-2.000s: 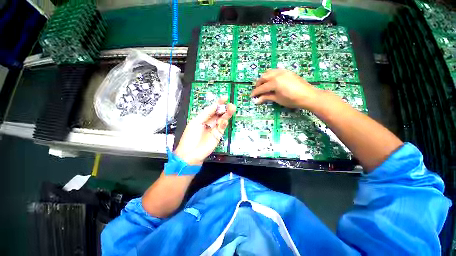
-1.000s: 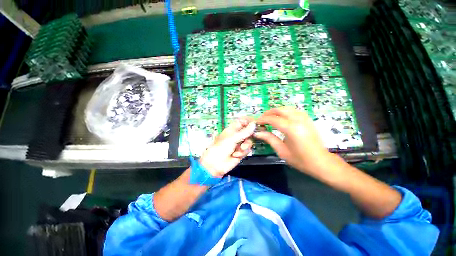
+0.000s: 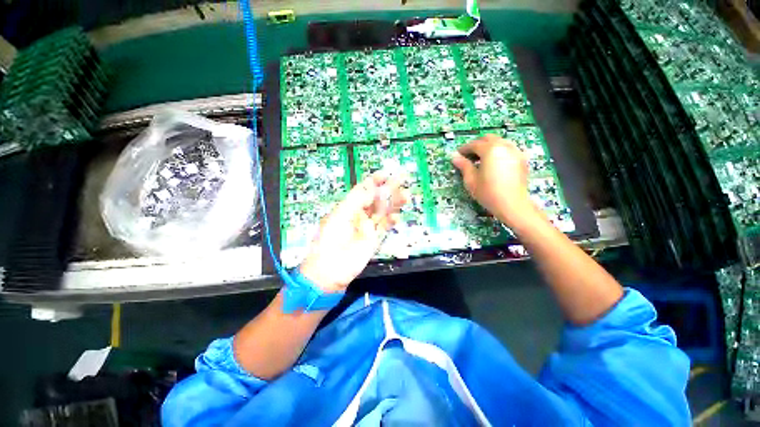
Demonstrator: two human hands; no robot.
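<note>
Green circuit boards [image 3: 379, 100] lie in two rows on a black tray [image 3: 272, 108] in front of me. My left hand [image 3: 350, 229] is palm up and half curled over the front row, left of centre; pale, blurred small metal components [image 3: 386, 197] show at its fingers. My right hand [image 3: 497, 177] is over the front row, right of centre, with thumb and finger close together near a board's surface. Whether a part is between them cannot be seen. An open clear bag [image 3: 229, 196] of silvery parts sits left of the tray.
A green and white bottle [image 3: 446, 27] lies behind the boards. A blue coiled cord [image 3: 251, 42] runs down between bag and tray to my left wrist strap [image 3: 307, 293]. Boards stand on edge in a rack [image 3: 50, 92] at left. A black-edged loaded tray stack [image 3: 650, 142] rises at right.
A second ago my hands were together at the front of the boards. Now they are apart, with my right hand moved forward over a board. The view has shifted right.
</note>
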